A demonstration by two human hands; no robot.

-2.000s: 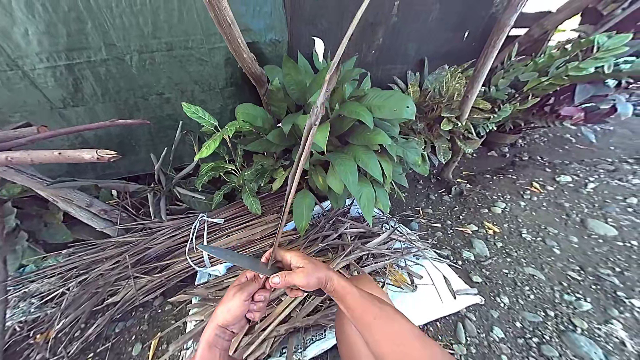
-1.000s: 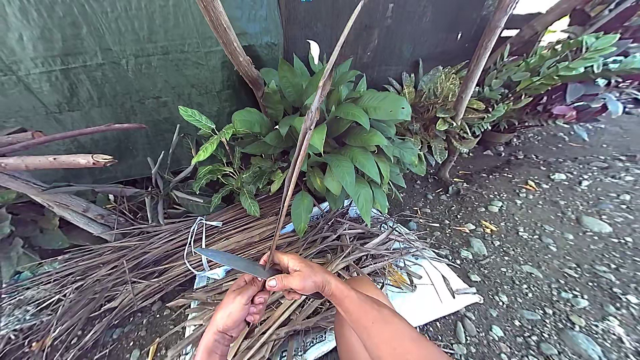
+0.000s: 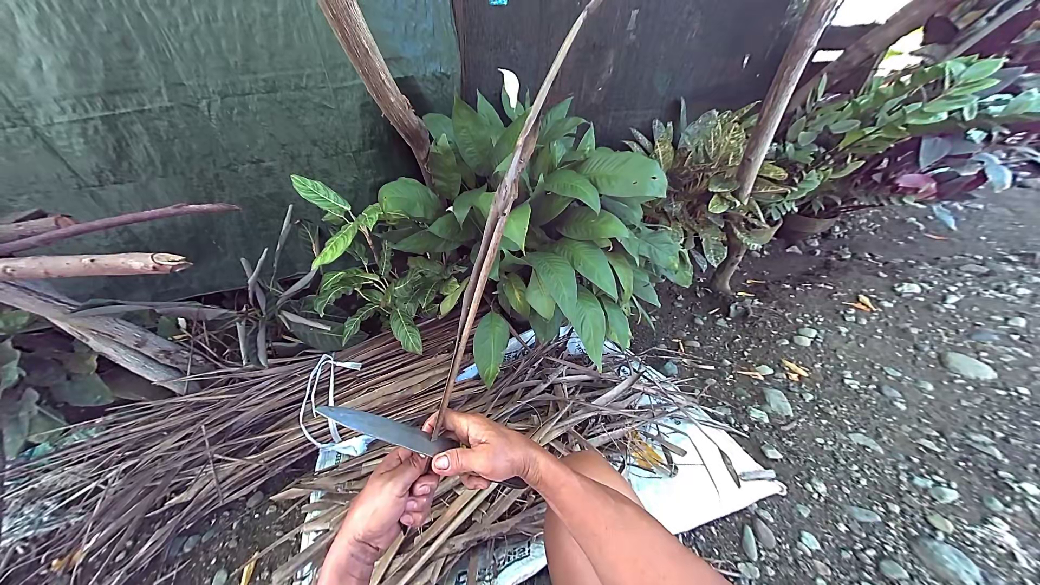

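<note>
My right hand (image 3: pixel 487 451) is closed around the handle end of a knife, whose grey blade (image 3: pixel 378 428) points left. A long dry brown palm leaflet (image 3: pixel 496 223) rises from between my hands, with the blade against its lower part. My left hand (image 3: pixel 392 491) pinches the leaflet's lower end just beneath the blade. The knife's handle is mostly hidden by my right hand. Under both hands lies a pile of dry leaf strips (image 3: pixel 455 520) on a white woven sack (image 3: pixel 699 479).
More long dry strips (image 3: pixel 162 455) spread over the ground at left. Cut branches (image 3: pixel 97 265) jut in from the left edge. A leafy green plant (image 3: pixel 561 236) stands ahead before a green tarp (image 3: pixel 203 122). Stony soil (image 3: pixel 877 390) lies at right, and my bare knee (image 3: pixel 581 496) is below.
</note>
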